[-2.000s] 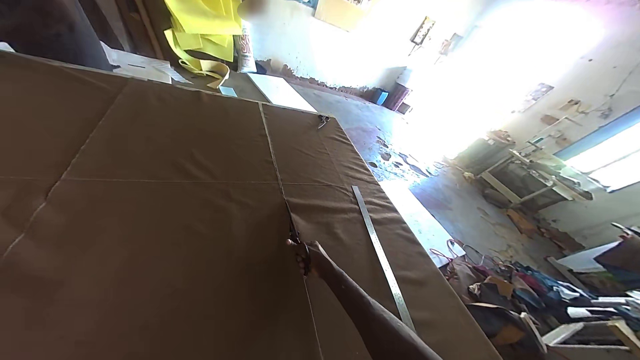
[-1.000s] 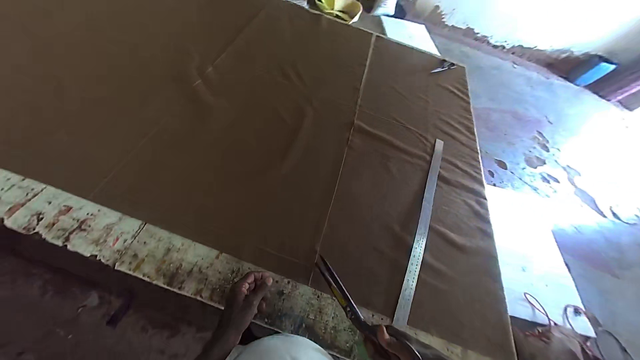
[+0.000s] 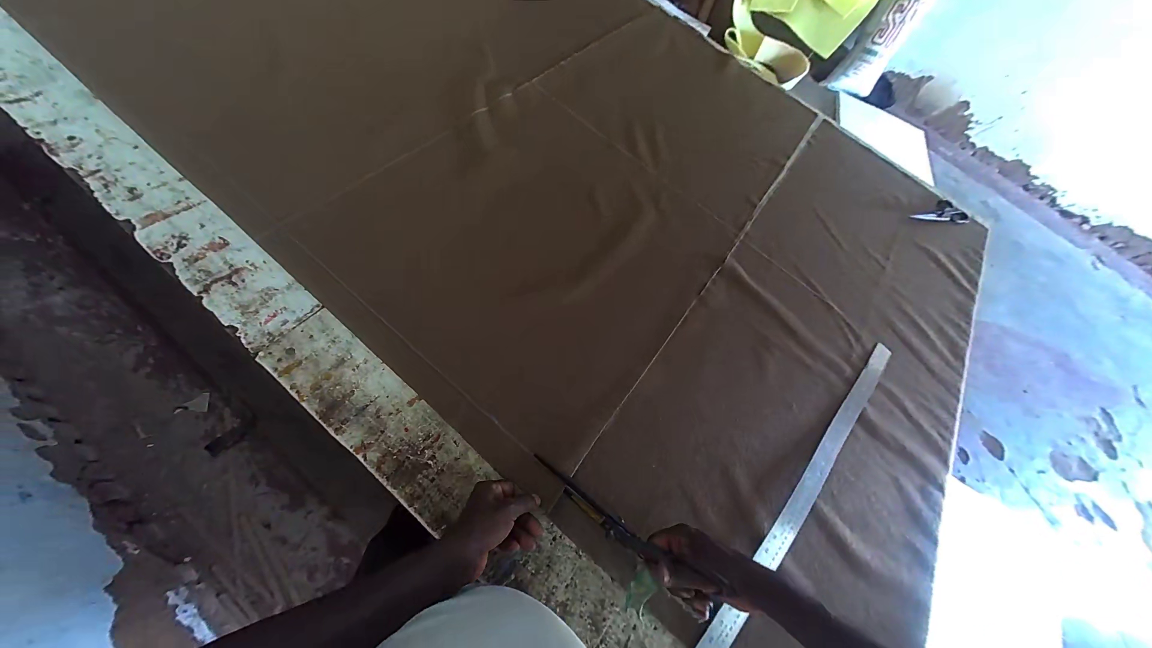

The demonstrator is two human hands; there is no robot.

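Note:
Brown cloth [image 3: 504,297] with chalk-like lines is spread over a table. My right hand [image 3: 688,567] grips a pair of dark-bladed scissors [image 3: 598,515], whose blades reach the cloth's near edge close to a pale line. To their left, my left hand [image 3: 504,517] has its fingers curled at that same edge; whether it pinches the cloth is unclear. A metal ruler [image 3: 823,459] lies on the cloth, passing just beyond my right wrist. Small scissors [image 3: 941,214] rest near the far right corner.
The stained, ragged table edge [image 3: 261,288] runs diagonally along the near side. Yellow material [image 3: 810,27] and a white sack [image 3: 873,54] stand beyond the far edge, near a white board [image 3: 886,135]. Blue-tinged floor [image 3: 1053,360] lies to the right.
The right hand, seen farther in on the cloth two seconds ago, is now at its near edge with the scissors. The left hand came into view one second ago. The view has shifted strongly.

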